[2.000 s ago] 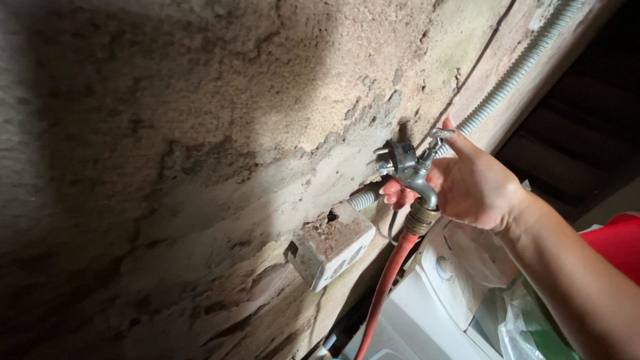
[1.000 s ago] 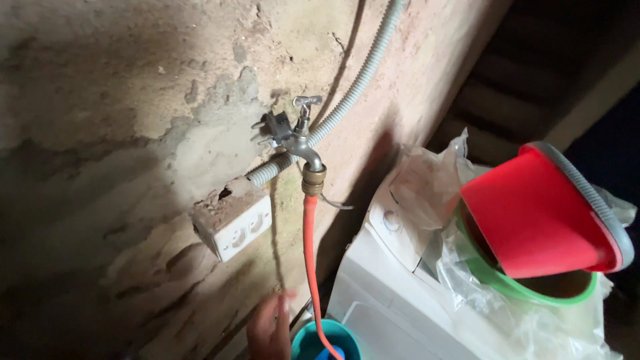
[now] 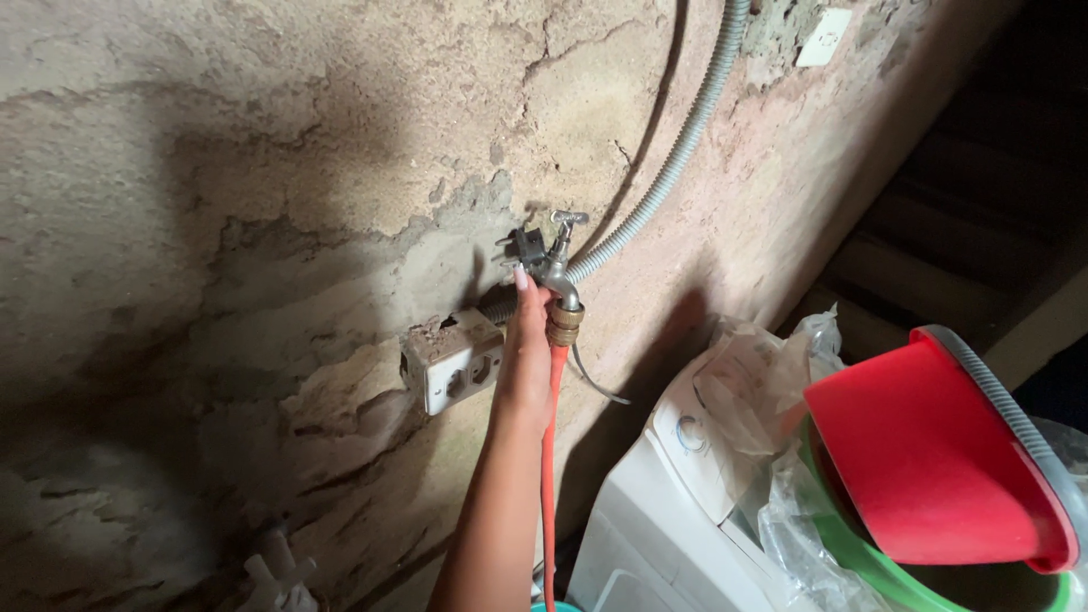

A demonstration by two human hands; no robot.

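Note:
My left hand [image 3: 534, 327] reaches up from below, with its long-nailed thumb at the lower edge of a black electrical plug [image 3: 530, 246]. Other fingers are partly hidden beside the metal tap [image 3: 558, 280], so the grip is unclear. The plug rests against the tap, its pins pointing left. A T-shaped handle [image 3: 569, 218] tops the tap. A brass hose connector [image 3: 565, 325] sits on the spout, and an orange hose [image 3: 549, 476] hangs from it. My right hand is out of view.
A socket box [image 3: 459, 365] juts from the rough wall at left of my wrist. Grey corrugated conduit [image 3: 693, 127] curves up the wall. At right stand a white appliance [image 3: 654, 535], crumpled plastic [image 3: 765, 382] and a red bucket [image 3: 926, 450] in a green basin [image 3: 909, 578].
The hand that was at the tap two seconds ago has left the view. Another hand, low beside the hose one second ago, has risen to the plug and tap. The view has shifted.

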